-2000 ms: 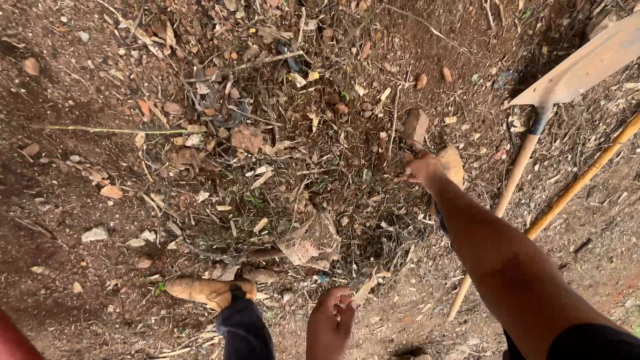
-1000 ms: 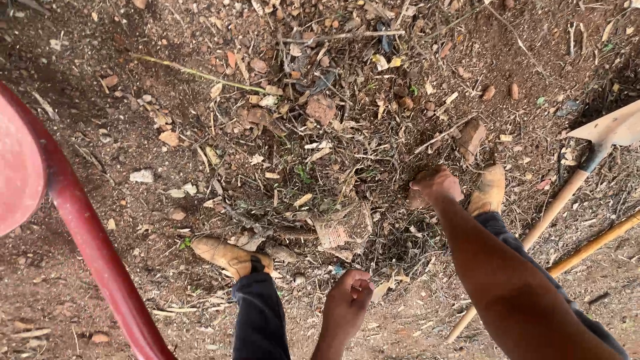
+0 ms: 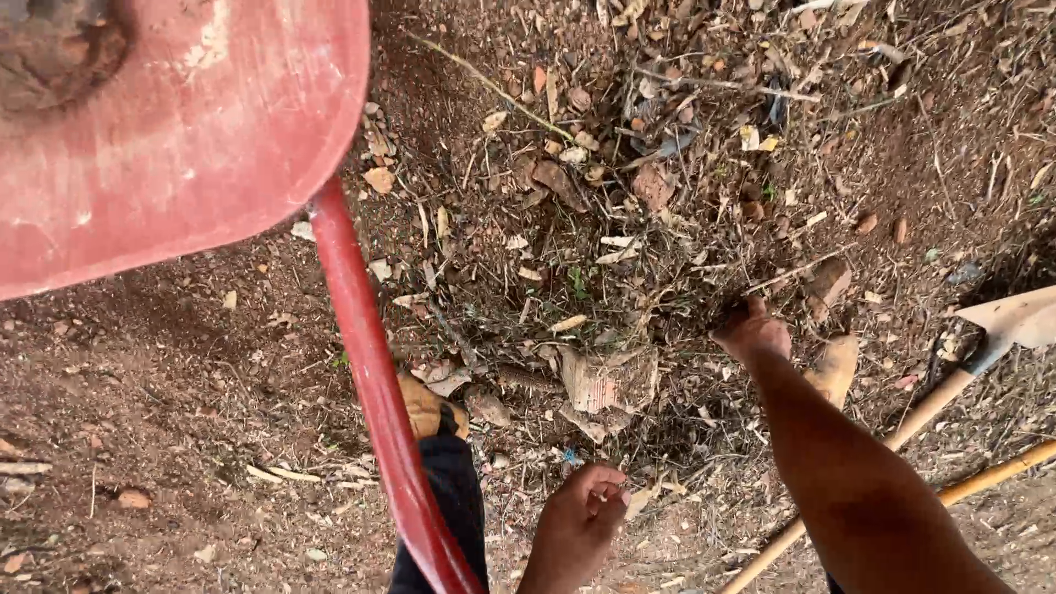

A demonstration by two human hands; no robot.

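Note:
My right hand point(image 3: 752, 332) reaches down to the heap of twigs and dry plant litter point(image 3: 660, 305), its fingertips hidden in dark debris; whether it grips anything does not show. A reddish-brown stone point(image 3: 828, 287) lies just beyond it. My left hand point(image 3: 587, 503) hovers lower down with its fingers curled, and I cannot make out anything held in it. Above the left hand, a crumpled, dirty piece of packaging point(image 3: 596, 389) with printing rests on the litter.
A red wheelbarrow tray point(image 3: 206, 157) with its red tubular handle point(image 3: 367, 355) fills the upper left. My tan boots point(image 3: 425, 408) stand on both sides of the litter. At the right lie a shovel point(image 3: 1019, 318) with a wooden shaft and another wooden pole point(image 3: 998, 470).
The view has shifted, bringing much more of the red wheelbarrow into sight at the left. My right hand stays low at the litter near the stone, and my left hand remains curled.

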